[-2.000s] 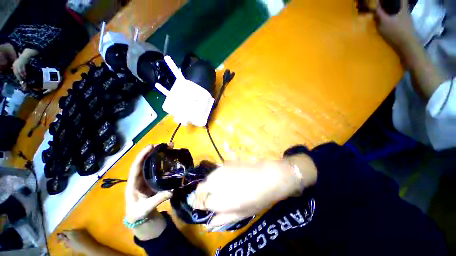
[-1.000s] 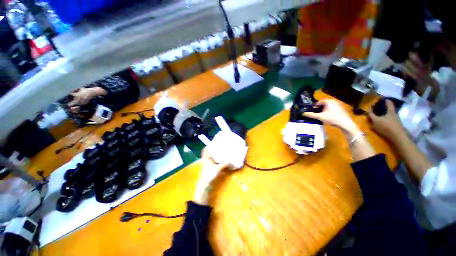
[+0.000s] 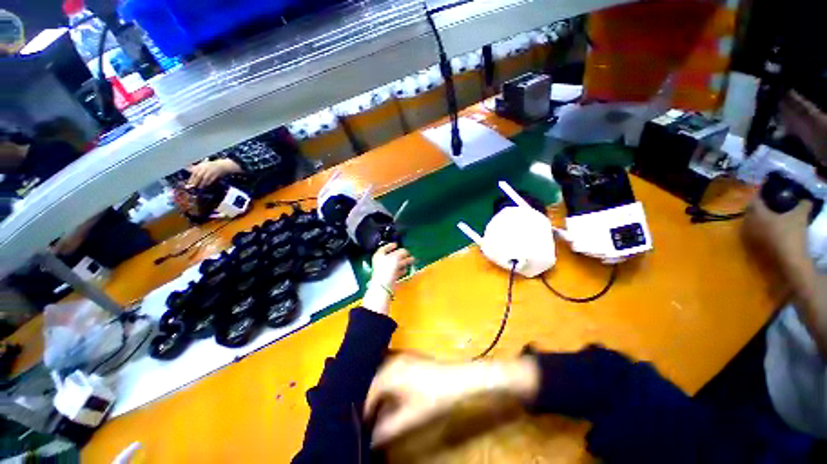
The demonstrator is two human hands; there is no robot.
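Observation:
My left hand (image 3: 390,265) is at the lower end of a white camera housing (image 3: 370,224) with a dark end; its fingertips overlap the dark end, and a firm grip cannot be made out. Another white housing with a black part (image 3: 337,203) lies just left of it. My right hand (image 3: 440,399) is a blur low in the centre, near my left sleeve; whether it holds anything cannot be seen. A white camera with two antennas (image 3: 519,239) stands past my hands, its black cable running towards me. A white camera with a dark panel (image 3: 609,222) sits right beside it.
Rows of black head units (image 3: 258,276) lie on a white sheet (image 3: 159,379) at left. A green strip (image 3: 435,208) crosses the orange bench (image 3: 580,317). Black boxes (image 3: 685,154) stand at back right. A co-worker's hand (image 3: 780,227) holds a black part at right; another co-worker works at back left.
My left hand has left the antennaed camera and moved to a housing at its left. My right hand has left the panelled camera and come back low centre. Both cameras now stand side by side.

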